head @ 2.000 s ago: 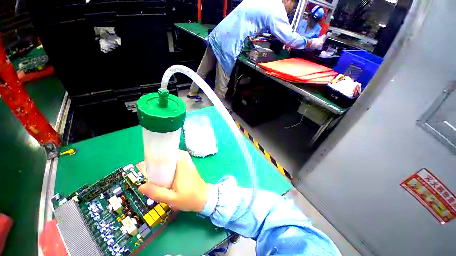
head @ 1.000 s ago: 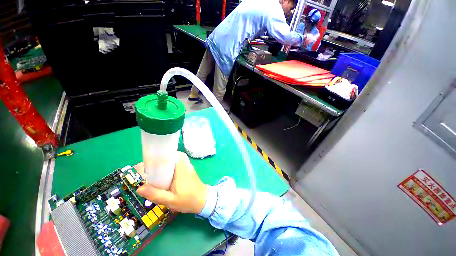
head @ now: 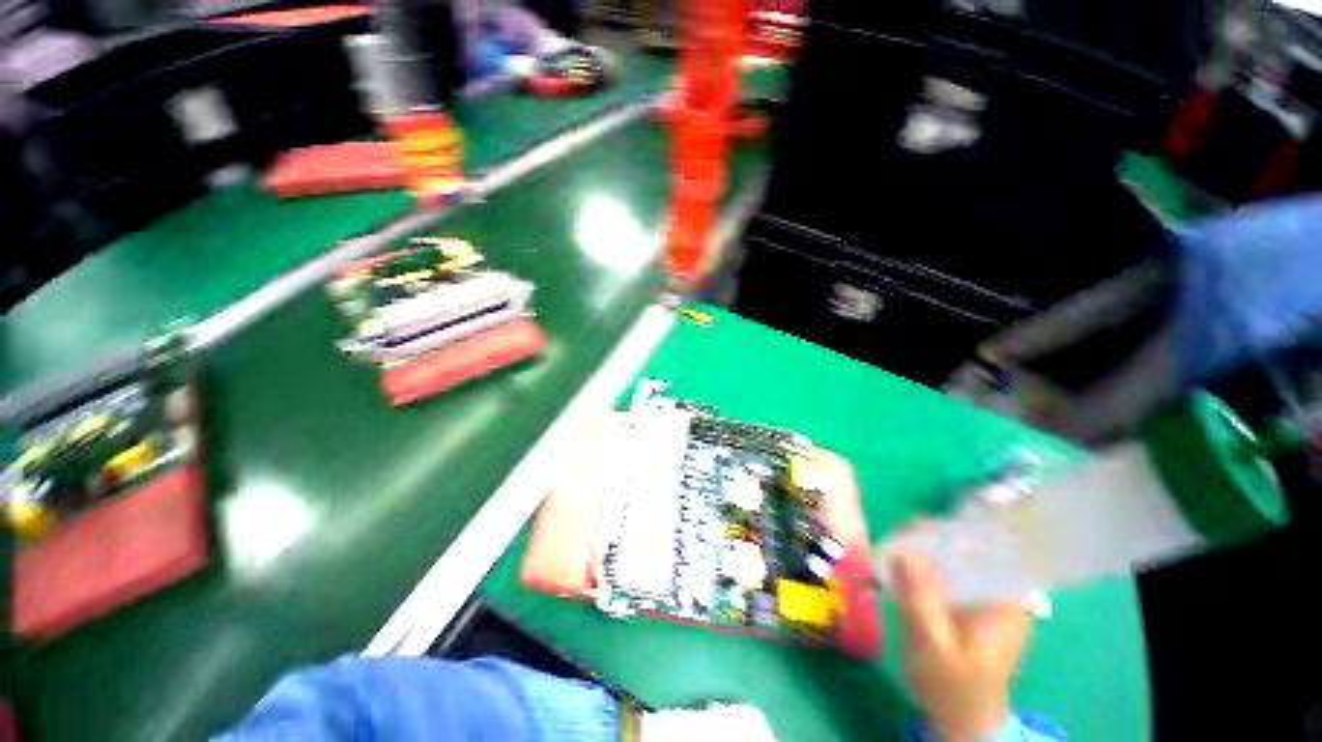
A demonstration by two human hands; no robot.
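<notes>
The frame is blurred by motion. A green circuit board point(head: 740, 529) with a silver-grey heatsink along its left side lies on a red-pink foam pad point(head: 558, 544) on the green bench. My bare right hand point(head: 960, 645) is right of the board and holds the translucent white syringe barrel point(head: 1095, 525). The barrel lies tilted, its green cap point(head: 1215, 471) to the right; its tip cannot be made out. My left hand point(head: 711, 723), in a white glove, is cut off by the bottom edge below the board; its fingers do not show.
A green conveyor point(head: 341, 507) on the left carries boards on pads point(head: 109, 558). A red-wrapped post point(head: 700, 145) stands behind the bench corner. Black crates point(head: 870, 189) are stacked behind the bench. A person's blue smock point(head: 1261, 276) is at the right edge.
The view has swung left, bringing in the conveyor. My right hand and the syringe have moved off the board to its right, and the syringe has tipped over. My left glove has come into view.
</notes>
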